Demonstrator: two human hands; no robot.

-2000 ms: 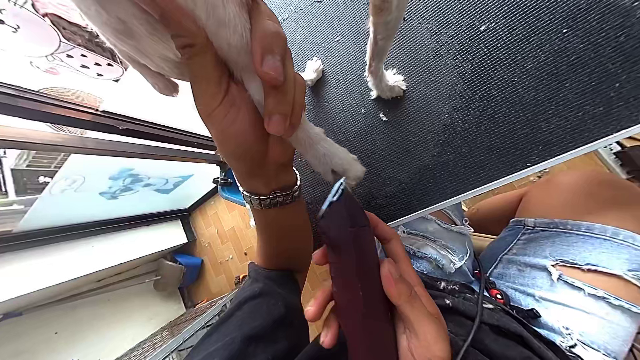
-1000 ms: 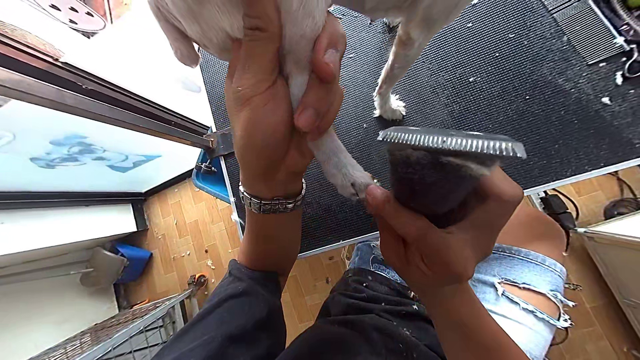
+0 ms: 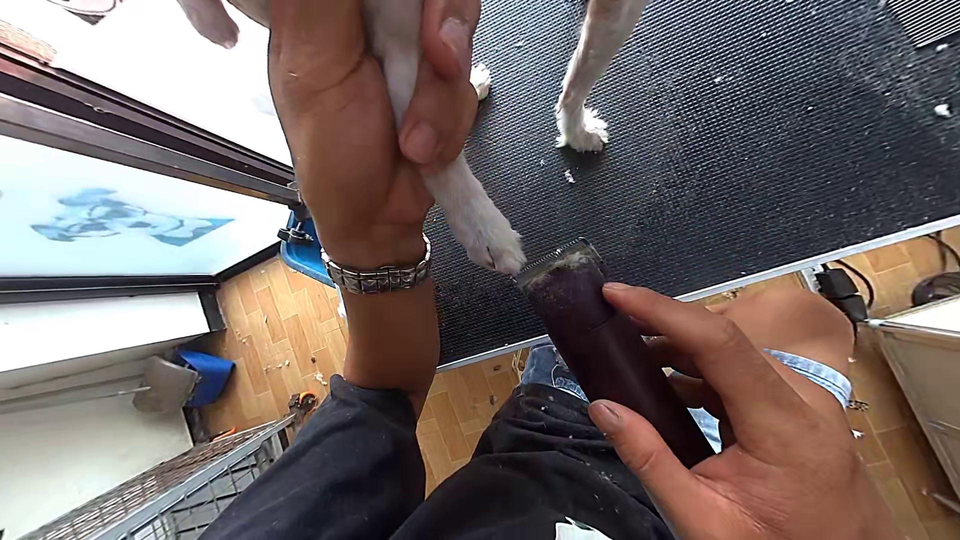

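Observation:
My left hand [image 3: 360,142], with a metal-link watch band at the wrist, is wrapped around a dog's white foreleg [image 3: 465,199]. The paw hangs just below my fingers, over the edge area of the black grooming table. My right hand [image 3: 750,420] holds a dark maroon hair clipper [image 3: 600,345], its toothed blade pointing up and left, right beside the paw; whether they touch I cannot tell. Hair clings around the blade. Another of the dog's legs [image 3: 589,75] stands on the table farther back, its paw still fluffy.
The black ribbed table mat [image 3: 720,150] has bits of white hair on it and a metal edge. A window frame [image 3: 142,142] runs along the left. Below are a blue dustpan [image 3: 206,375], a wire cage [image 3: 202,480] and a tiled floor. A cabinet [image 3: 915,375] stands at right.
The clipper has turned from blade facing up, with its head broad in view, to pointing up and left at the paw. My left hand keeps its hold on the foreleg.

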